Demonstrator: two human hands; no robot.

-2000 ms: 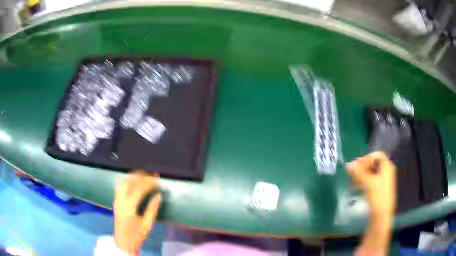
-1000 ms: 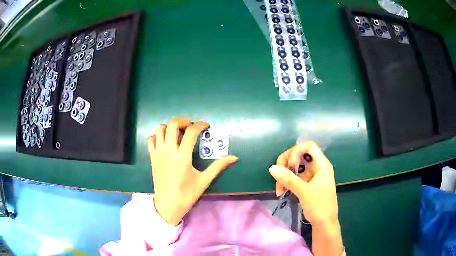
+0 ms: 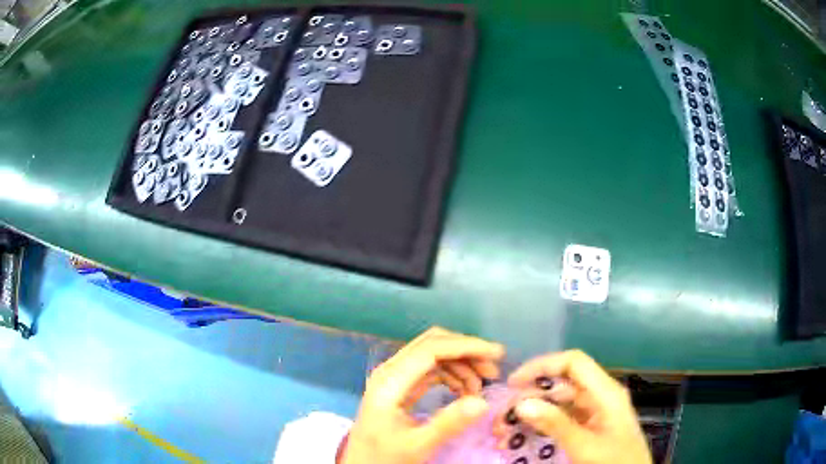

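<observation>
A pale camera lens cover point(image 3: 584, 274) lies flat and untouched on the green bench. My right hand point(image 3: 580, 408), at the bottom edge, is shut on a short clear ring carrier strip point(image 3: 518, 441) with black rings, which hangs below the fingers. My left hand point(image 3: 426, 399) is beside it with curled fingers, thumb and fingertips close to the strip's left side. I cannot tell whether it grips the film. Both hands are in front of my pink clothing, below the cover.
The left black divided tray point(image 3: 448, 145) holds many covers. Long ring strips point(image 3: 706, 149) lie on the bench at the upper right. The right black tray point(image 3: 806, 245) is cut off by the right edge, with a few covers at its top. A clear scrap point(image 3: 812, 109) lies above it.
My left hand has left the cover and come beside my right hand, which still holds the ring strip. The cover stays on the bench. The view has turned left.
</observation>
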